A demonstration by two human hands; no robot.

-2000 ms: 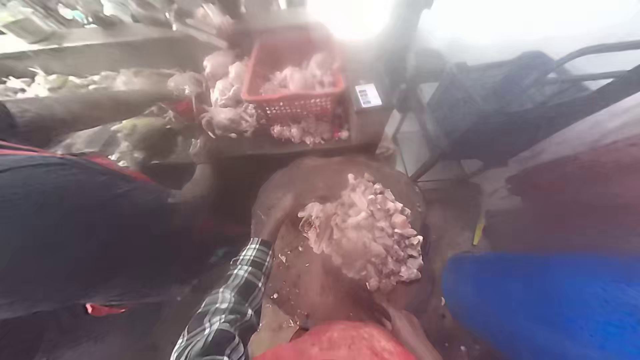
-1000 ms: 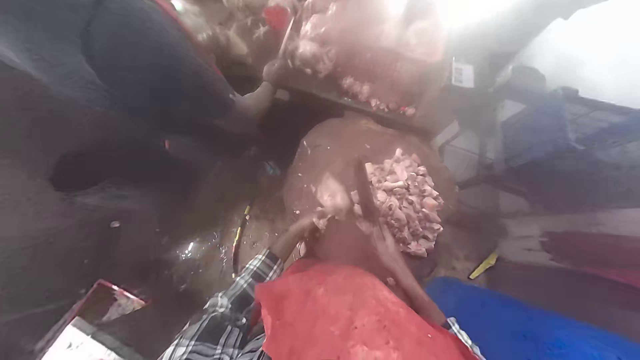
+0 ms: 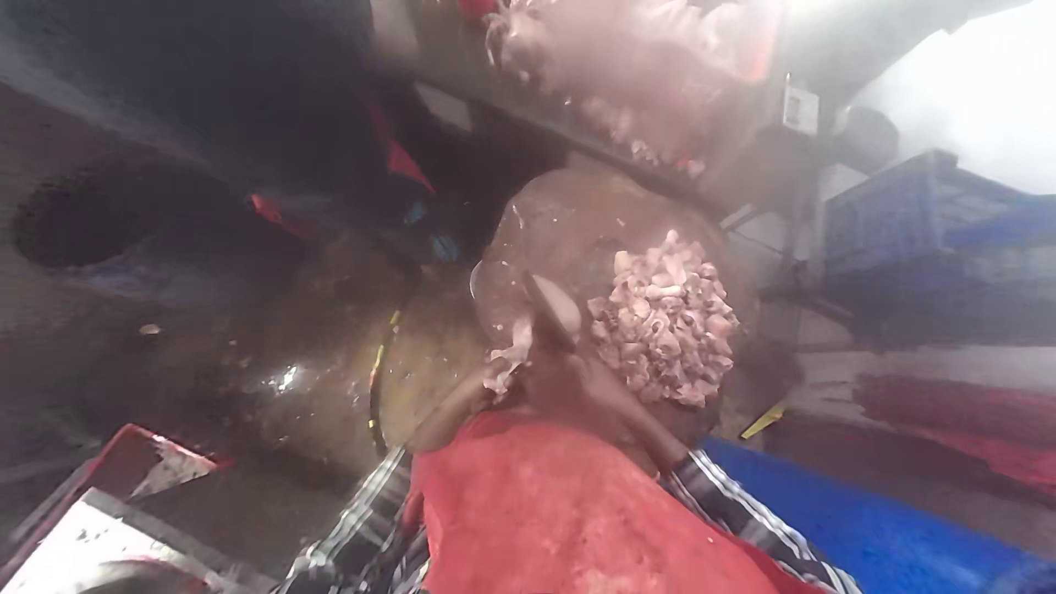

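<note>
A heap of chopped raw meat pieces [image 3: 668, 322], apparently poultry, lies on the right half of a round chopping block [image 3: 577, 206]. My right hand [image 3: 582, 371] grips a wide-bladed knife [image 3: 551, 309], its blade just left of the heap and pointing away from me. At the block's near left edge, my left hand [image 3: 487, 379] is closed on a pale piece of raw meat [image 3: 516, 351]. Blur hides the fingers of both hands in part. Small scraps are scattered over the block's far left part.
Beyond the block, more raw meat [image 3: 643, 66] lies on a counter. A person in dark clothes [image 3: 247, 82] stands at upper left. Blue crates [image 3: 932, 239] are at right, a blue surface [image 3: 850, 511] at lower right. A red-edged container [image 3: 124, 462] is at lower left, on wet floor.
Two seconds ago my left hand was at the block's left side beside the spread meat. The knife shows upright between my hands from one second ago. The person at left has shifted. The view has tilted down.
</note>
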